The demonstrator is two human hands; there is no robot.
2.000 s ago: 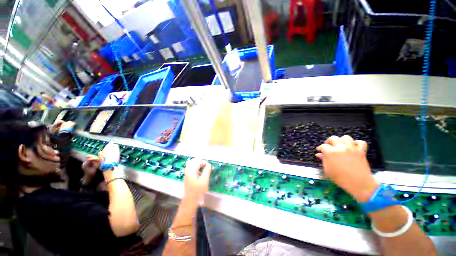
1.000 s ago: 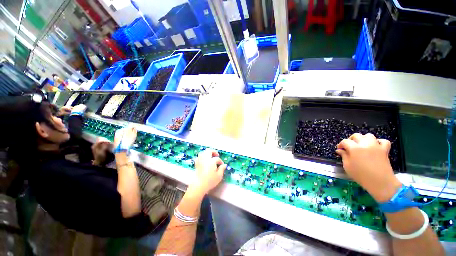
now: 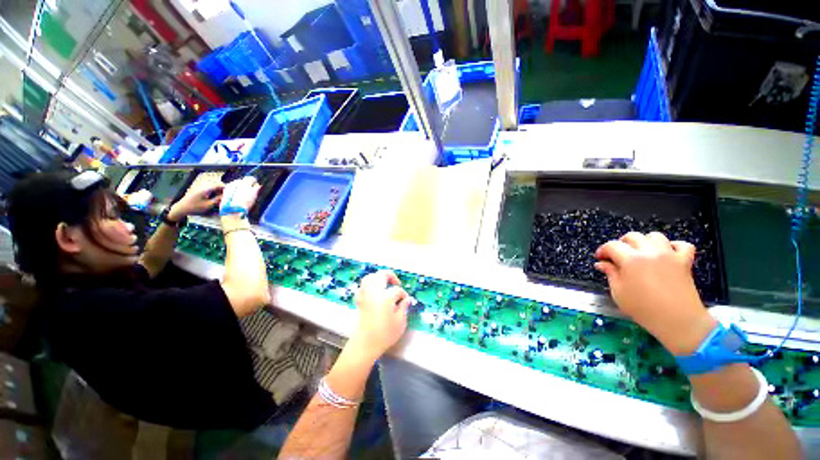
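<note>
A long row of green circuit boards (image 3: 503, 328), dotted with dark and pale parts, runs along the bench edge. My left hand (image 3: 383, 310) is over the boards at the centre, fingers curled; a small dark thing shows beside the fingertips, too small to name. A black tray (image 3: 629, 194) ahead to the right holds a loose pile of tiny dark components (image 3: 575, 238). My right hand (image 3: 652, 278) is at the tray's front edge, fingertips bent down to the pile; what they hold is hidden. A blue strap (image 3: 715, 350) is on the right wrist.
A neighbour (image 3: 135, 332) in black sits at left, hands over dark trays. A blue bin (image 3: 297, 199) with brown-orange parts and a tan sheet (image 3: 415, 208) lie left of the black tray. A coiled blue cord (image 3: 803, 189) hangs at right. Metal posts (image 3: 503, 72) stand behind.
Since the earliest frame the view has shifted, and my left hand sits farther right along the boards. My right hand stays at the tray. The neighbour's hands have moved from the boards up to the trays.
</note>
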